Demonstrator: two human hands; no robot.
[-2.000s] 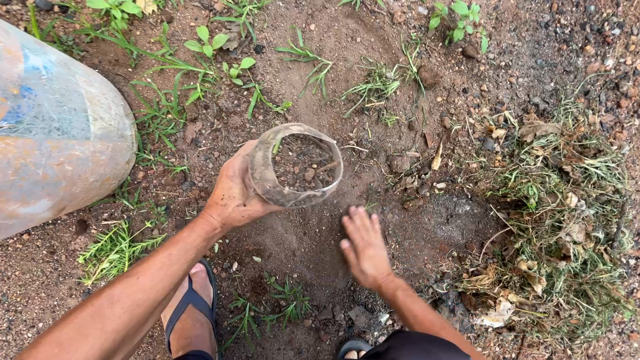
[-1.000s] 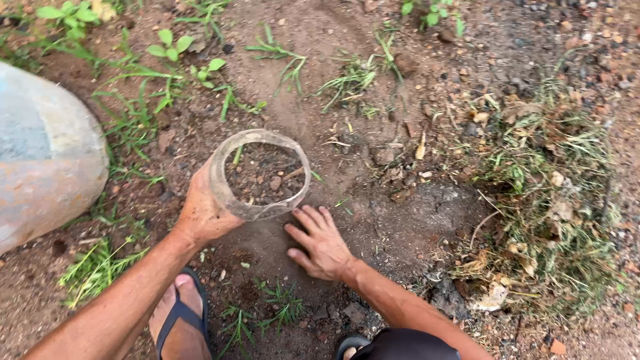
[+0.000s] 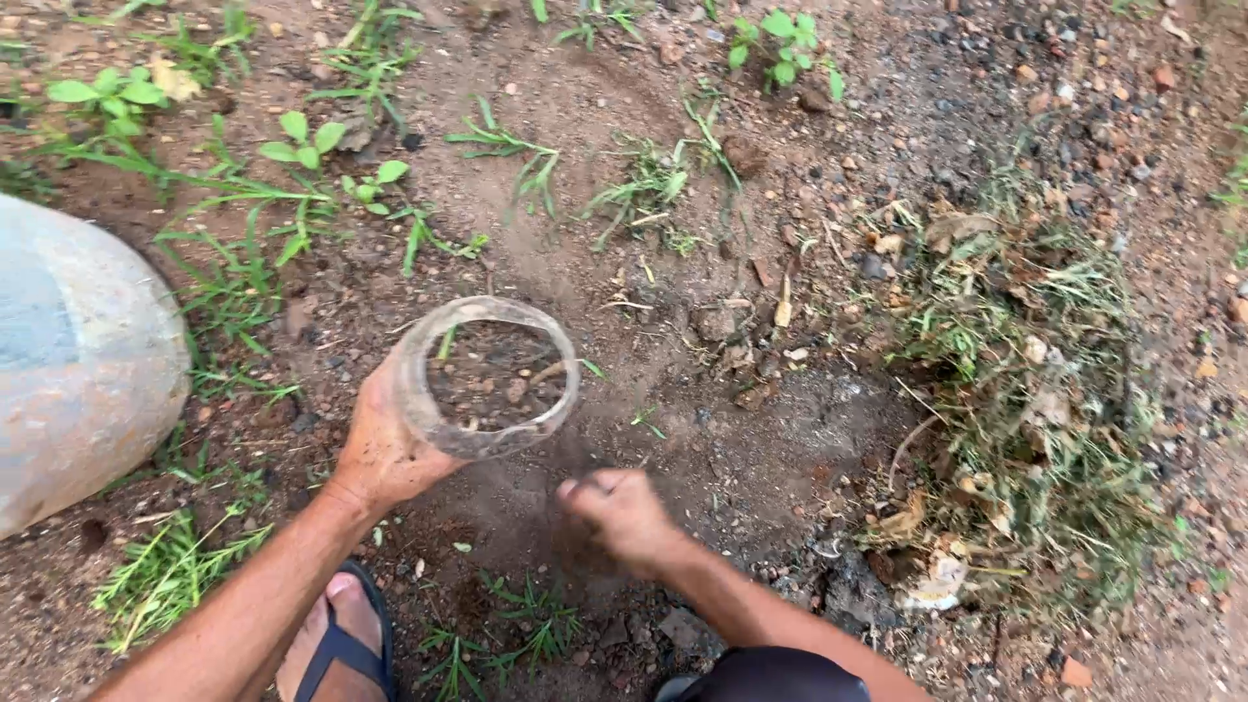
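A clear plastic container (image 3: 565, 375) with a cut rim is tilted low over the soil, with earth, small stones and bits of green visible inside its opening. My left hand (image 3: 390, 439) grips it from the left side. To the right of the container and a little lower, my right hand (image 3: 614, 512) is curled and blurred, with dark loose soil at its fingers. Whether soil is held in the palm cannot be told. Brown ground with scraped, loose dirt lies around both hands.
A large, scuffed translucent plastic container (image 3: 97, 390) lies at the left edge. At the right is a heap of dry grass and leaves (image 3: 1033, 419). Green weeds (image 3: 302, 146) grow at the upper left. My sandalled foot (image 3: 341, 634) is at the bottom.
My right hand was spread flat on the soil; its fingers are now curled, with loose dirt about them. The left hand keeps its grip on the clear container.
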